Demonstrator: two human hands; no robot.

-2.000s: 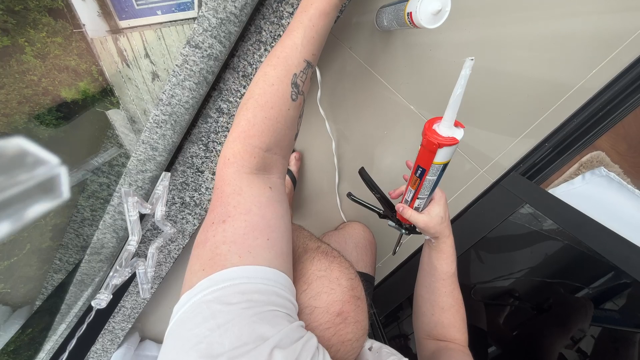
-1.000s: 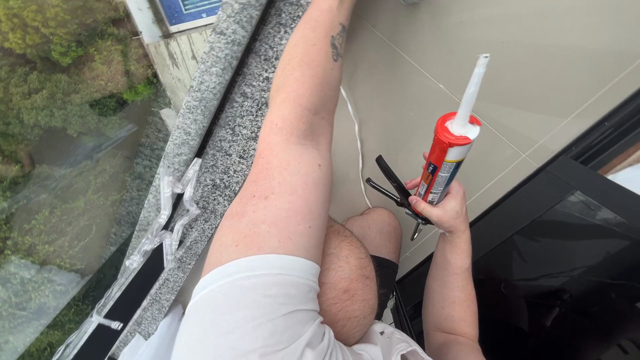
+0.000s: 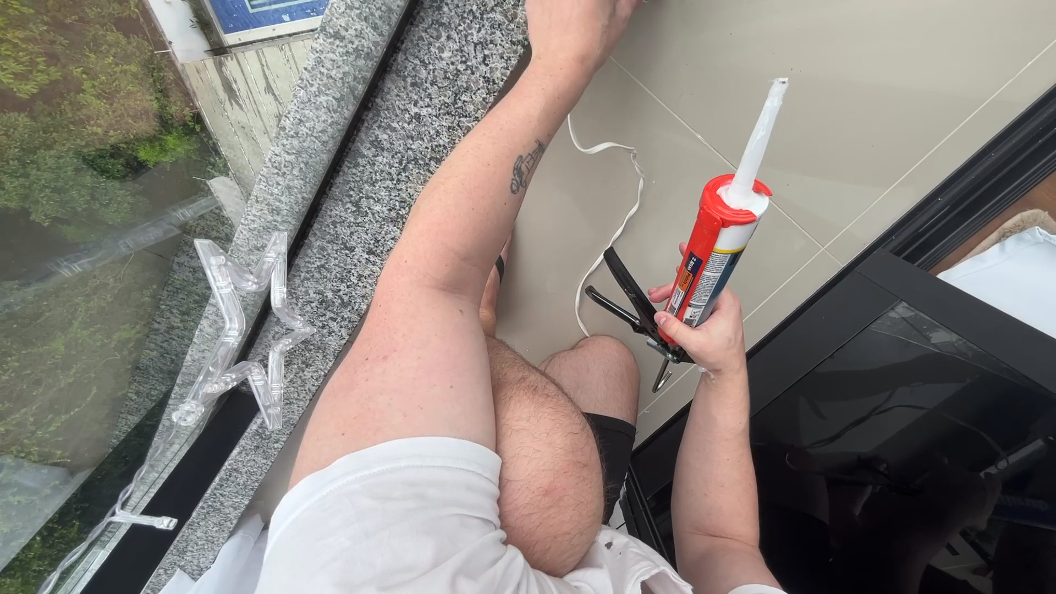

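My right hand [image 3: 701, 330] holds a caulking gun [image 3: 639, 301] with a red and white sealant cartridge [image 3: 711, 256] in it. The white nozzle, smeared at its tip and base, points up the view. The gun's black handle and trigger stick out to the left of the hand. At the top edge, beside the speckled granite ledge [image 3: 429, 124], is my left hand [image 3: 582, 29]; its fingers are cut off by the frame, so what they touch is hidden.
A clear plastic star light [image 3: 276, 313] hangs by the glass at the left. A white cord [image 3: 637, 194] lies on the beige tile floor [image 3: 693, 74]. At the right stands a black-framed glossy panel [image 3: 891, 412], with a dark door track [image 3: 932, 190] behind it.
My left arm has bent, and its hand has come into view at the top. The caulking gun stays in my right hand. The capped tube seen at the top two seconds ago is out of view.
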